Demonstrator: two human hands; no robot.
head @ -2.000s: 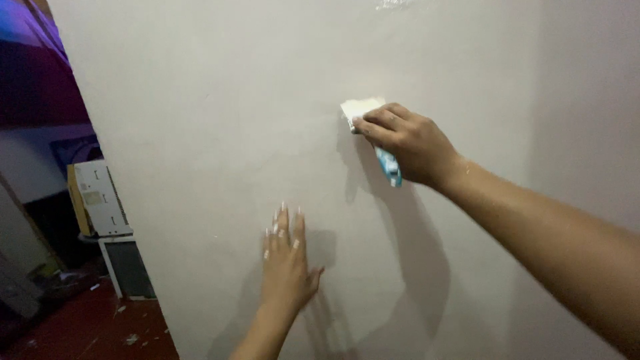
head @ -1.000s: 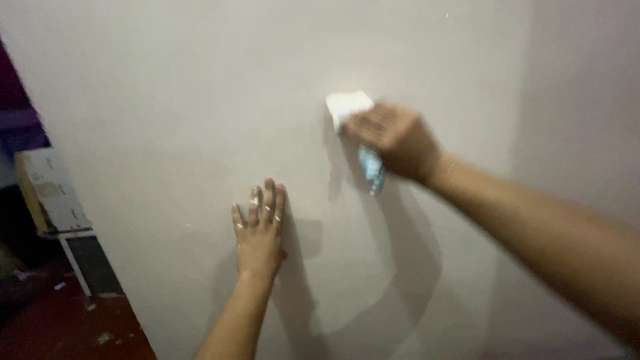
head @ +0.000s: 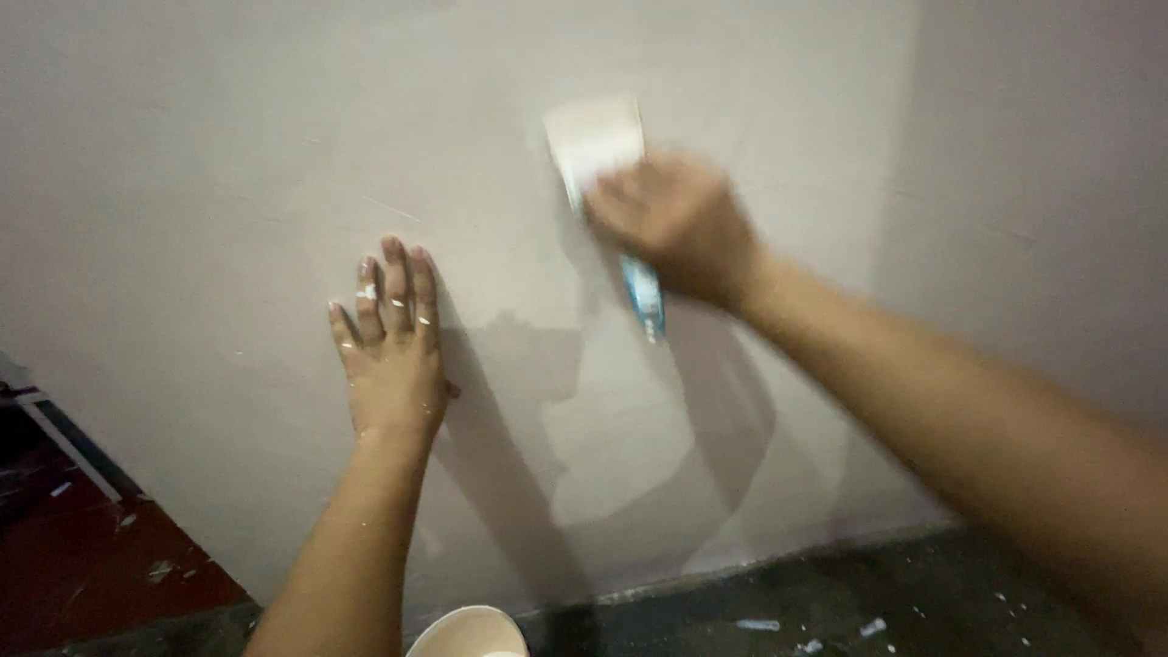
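My right hand (head: 671, 224), blurred, grips a paintbrush (head: 598, 141) with pale, broad bristles and a blue-and-white handle whose end shows below the fist. The bristles point up and lie at the pale wall (head: 493, 164). Lower and to the left, my left hand (head: 392, 347) rests palm down on the wall with its fingers pointing up; white paint spots mark several fingers. A round container (head: 470, 634) with a pale inside shows in part at the bottom edge, below the hands.
Along the wall's foot runs a dark floor (head: 876, 602) with white flecks and scraps. A reddish floor (head: 100, 566) with debris lies beyond the wall's left edge, near a light-edged frame (head: 73, 447).
The view has tilted down, so the container and the dark floor now show. The left hand's fingers, apart two seconds ago, now lie flat on the wall. The right hand still holds the brush.
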